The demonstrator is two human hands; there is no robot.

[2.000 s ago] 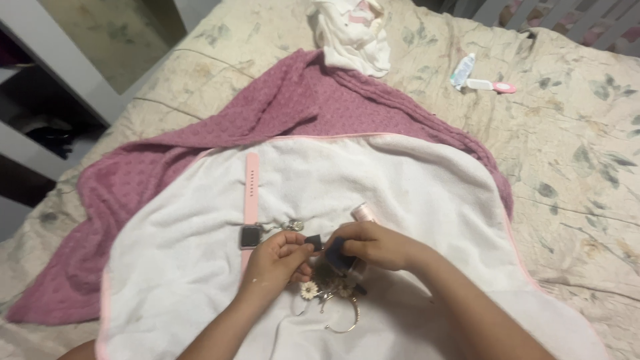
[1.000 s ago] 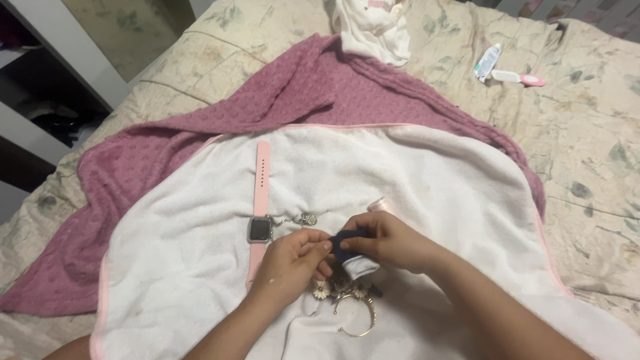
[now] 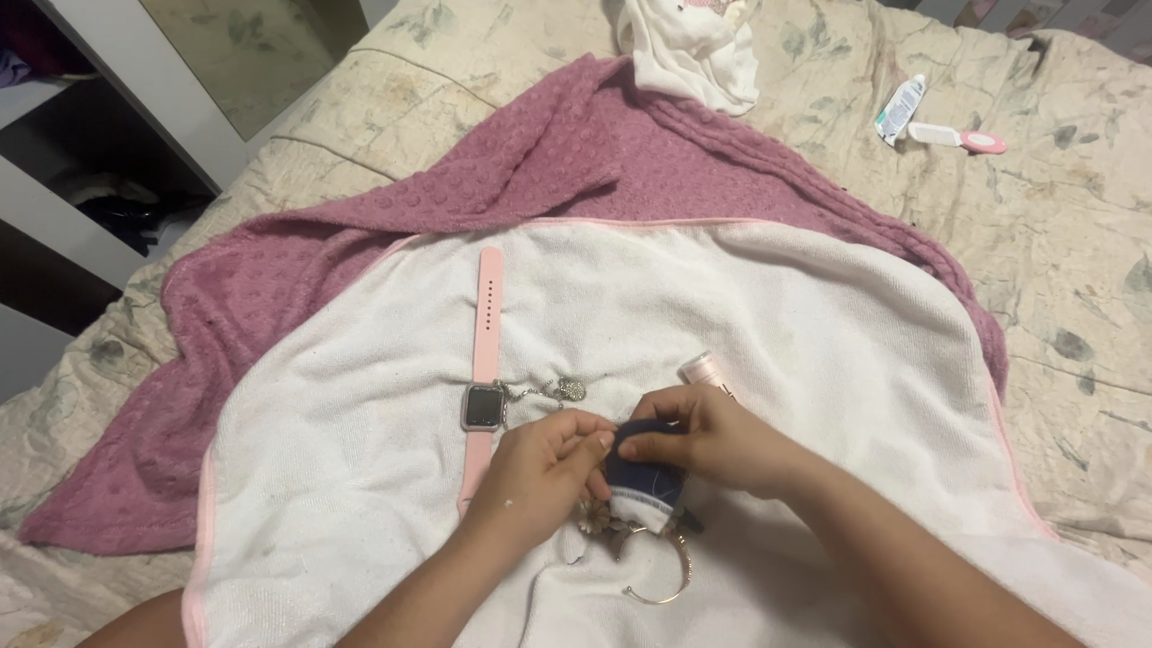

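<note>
A small dark blue cloth piece with a white edge hangs between my hands, low in the middle of the view. My right hand pinches its top between thumb and fingers. At its left edge are the fingertips of my left hand; whether they grip the cloth is hard to tell. Just below lie a gold-coloured cuff bracelet and a flower-shaped ornament, partly covered. A smartwatch with a pink band lies left of my hands, beside a silver-coloured chain with a round pendant. Behind my right hand is a pink cylinder.
Everything small rests on a white towel with pink trim, over a mauve textured blanket on a bed. Farther back are a crumpled white cloth, a tube and a pink-and-white brush. Open shelves stand at the left.
Two seconds ago a small dark piece showed at my left fingertips; now it no longer shows there. The blue cloth hangs lower from my right hand, its white edge in sight.
</note>
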